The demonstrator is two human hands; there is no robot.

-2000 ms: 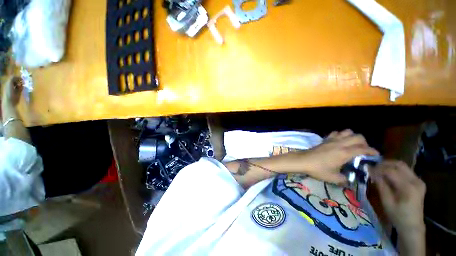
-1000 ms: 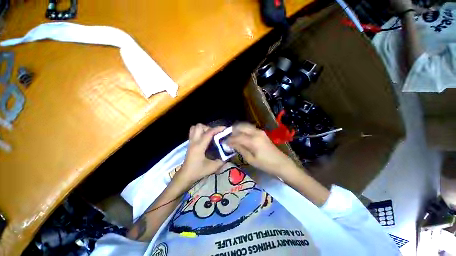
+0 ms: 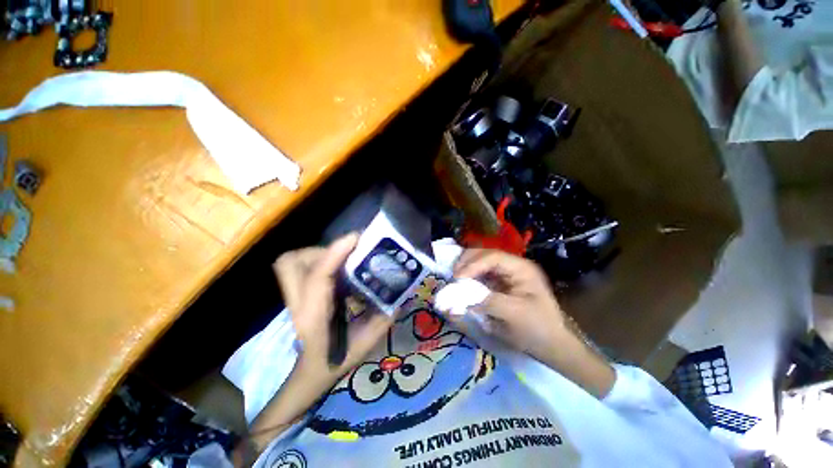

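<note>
A camera housing (image 3: 391,239) with a silver-grey square shell is held over my lap. Its black lens window (image 3: 385,271) faces up towards me. One black flat antenna shows below my fingers. My left hand (image 3: 320,297) grips the housing from the left, with the thumb on its edge. My right hand (image 3: 513,297) is beside the housing on the right and pinches a small white wiping cloth (image 3: 462,296) between its fingers. The cloth is just off the lens window, near the housing's right corner. The far side of the housing is hidden.
A carton (image 3: 630,187) with camera head units (image 3: 539,137) stands at the right, a red plastic piece (image 3: 500,233) at its rim. A white strip (image 3: 215,128) lies on the orange bench (image 3: 110,228). A black tool (image 3: 470,18) is at the bench edge. Another person's sleeve (image 3: 781,96) shows upper right.
The view has swung right from the bench to the carton. The housing's square face has turned up into view. My right hand has moved off it to the right with the cloth.
</note>
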